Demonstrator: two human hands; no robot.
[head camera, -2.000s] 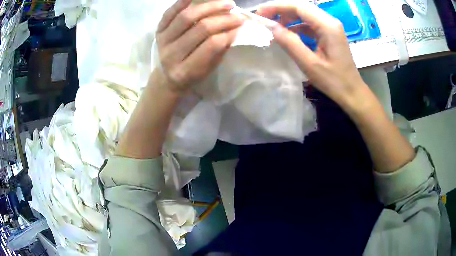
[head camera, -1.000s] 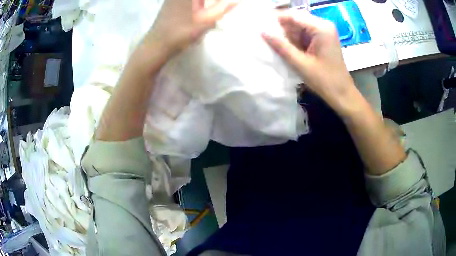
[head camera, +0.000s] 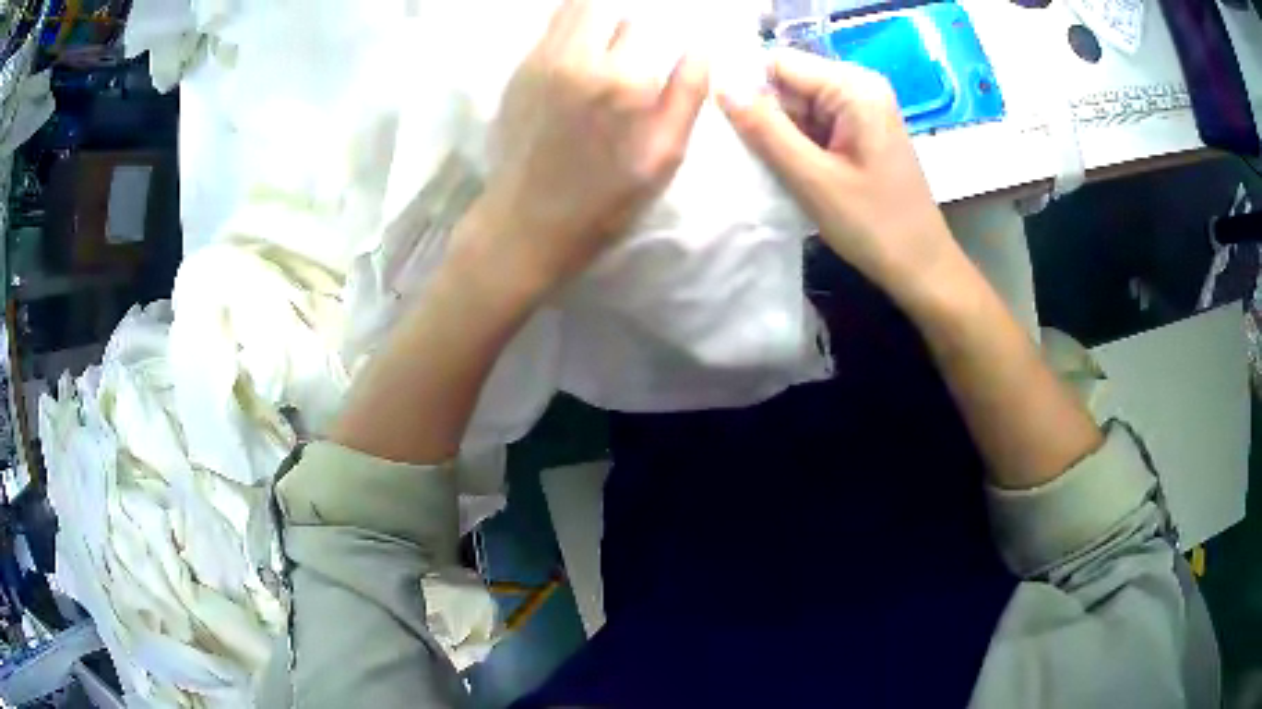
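Note:
A white garment piece (head camera: 706, 291) lies over the table edge and hangs down towards the lap. My left hand (head camera: 595, 139) is on the cloth at the top centre, fingers bent, pinching it. My right hand (head camera: 844, 166) is just to the right, thumb and index finger pinching the cloth edge. The two hands are close together but apart. The exact cloth edge between the fingertips is washed out by glare.
A blue tray (head camera: 920, 67) lies on the white table (head camera: 997, 155) right of my right hand. A ruler strip (head camera: 1135, 101) runs near the table edge. A crumpled cream garment pile (head camera: 166, 513) is at left. A dark apron (head camera: 817, 554) covers the lap.
My left hand moved up and left, then came back down to the cloth near my right hand. The cloth is spread differently over the edge. The view has shifted slightly.

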